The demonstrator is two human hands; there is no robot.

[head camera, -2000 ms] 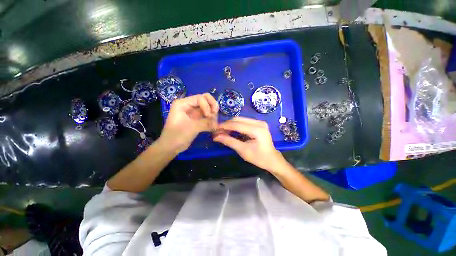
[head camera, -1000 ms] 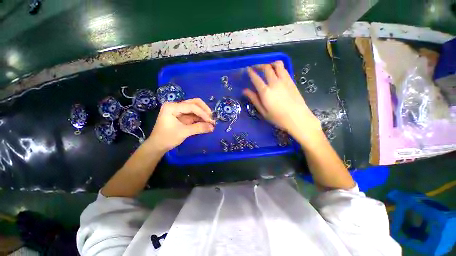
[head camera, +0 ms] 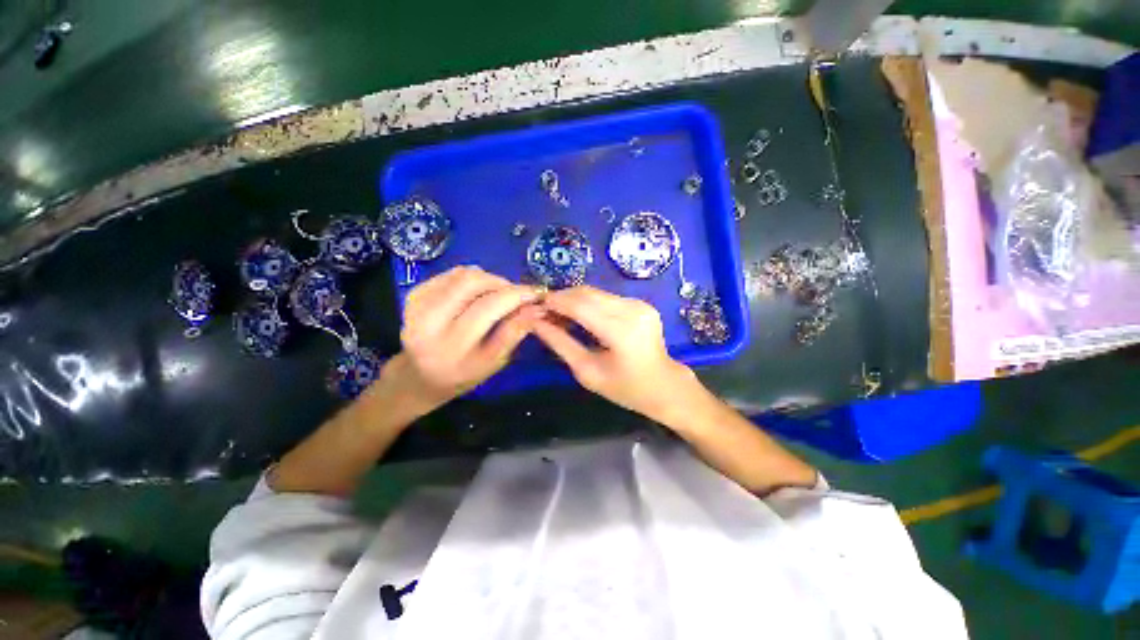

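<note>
My left hand and my right hand meet fingertip to fingertip over the front part of the blue tray. Their fingertips pinch something tiny, too small to make out clearly. Just beyond them a blue-faced round unit lies in the tray. A pale-faced round unit with a short white lead lies to its right. Another blue-faced unit sits at the tray's left edge. A small heap of metal parts lies in the tray's front right corner. The tray's front middle is hidden by my hands.
Several round units lie on the black mat left of the tray. Metal rings and a pile of small metal parts lie to its right. Cardboard with a clear bag is further right. A blue stool stands below.
My right hand has come back from over the tray's right side to meet my left hand. The pale-faced unit and corner heap are uncovered again. The whole view has shifted slightly.
</note>
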